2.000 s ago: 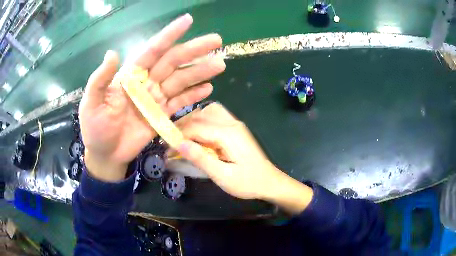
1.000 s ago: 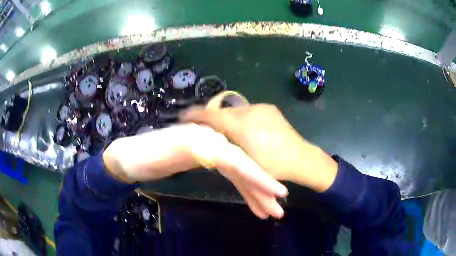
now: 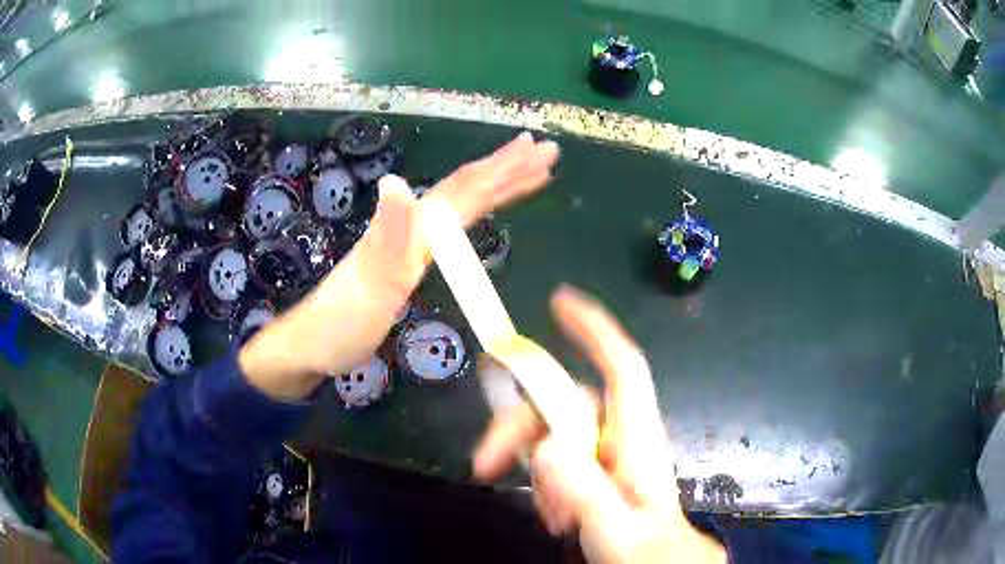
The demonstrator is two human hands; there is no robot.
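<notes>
A pale yellow strip of masking tape [image 3: 474,289] is stretched between my two hands. My left hand [image 3: 380,264] is held flat with fingers together, and the tape's upper end lies over its palm side near the thumb. My right hand [image 3: 601,452] is lower right, somewhat blurred, with its fingers around the tape roll [image 3: 551,391] from which the strip runs. The roll is partly hidden by my fingers.
Grey-faced round covers [image 3: 432,349] with black rims and thin wires lie piled at the left of the dark green bench [image 3: 793,331]. A blue circuit board unit [image 3: 691,245] stands at right. Another unit [image 3: 617,64] sits on the belt beyond the whitish edge [image 3: 749,160].
My hands have moved apart from their crossed position, and the tape strip is now drawn out between them. The view has shifted, and the belt unit appears further left.
</notes>
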